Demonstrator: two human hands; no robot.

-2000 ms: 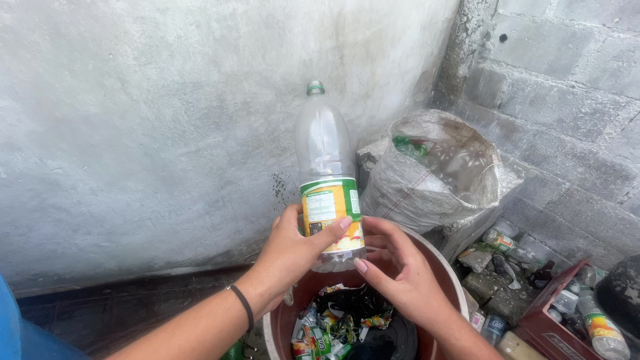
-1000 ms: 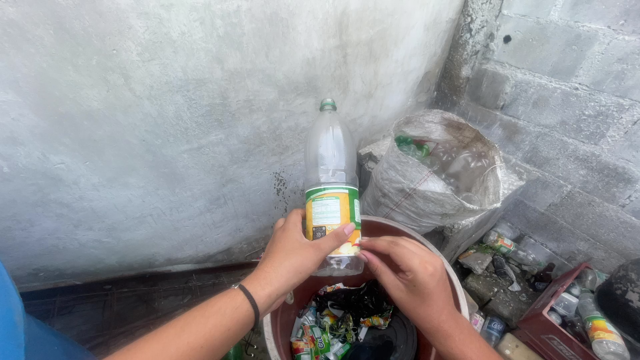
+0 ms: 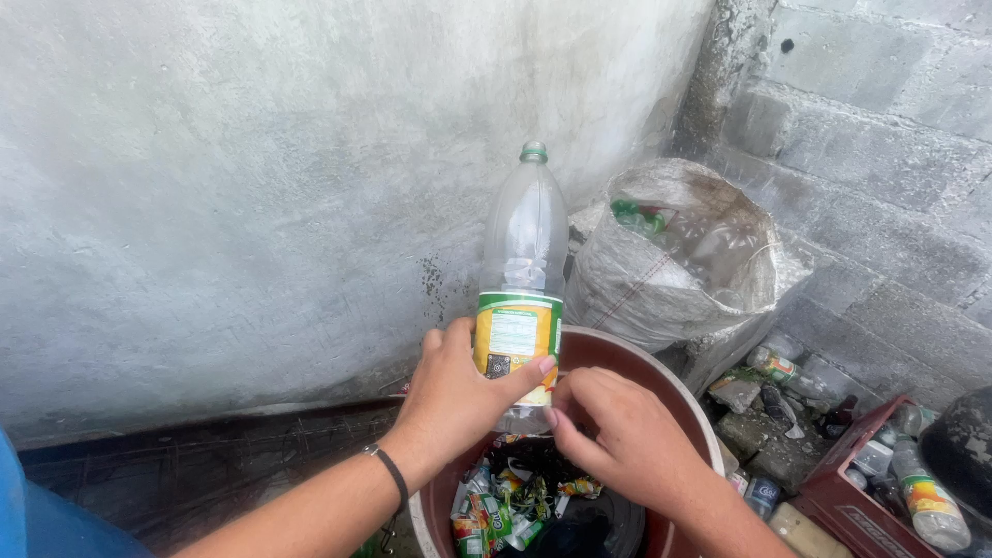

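A clear plastic bottle (image 3: 525, 225) with a green neck ring stands upright in my left hand (image 3: 465, 387), whose fingers and thumb wrap its lower half. Around the bottle runs a green and yellow label (image 3: 515, 329) that bears writing. My right hand (image 3: 620, 434) is at the label's lower right edge, thumb and forefinger close together; whether they pinch the label's edge cannot be told. Beneath both hands is a round reddish-brown bin (image 3: 690, 411) holding torn labels (image 3: 496, 511) and dark material.
A woven white sack (image 3: 628, 287) of plastic bottles leans by the wall behind the bin. At the lower right, a dark red crate (image 3: 845, 473) holds bottles, next to a black rounded object (image 3: 961, 442). Bottles and rubble (image 3: 775, 442) lie near the block wall.
My right hand's fingers were more spread beside the bottle's base two seconds ago and have since closed together at the label's lower edge. The bottle is held a little lower than two seconds ago.
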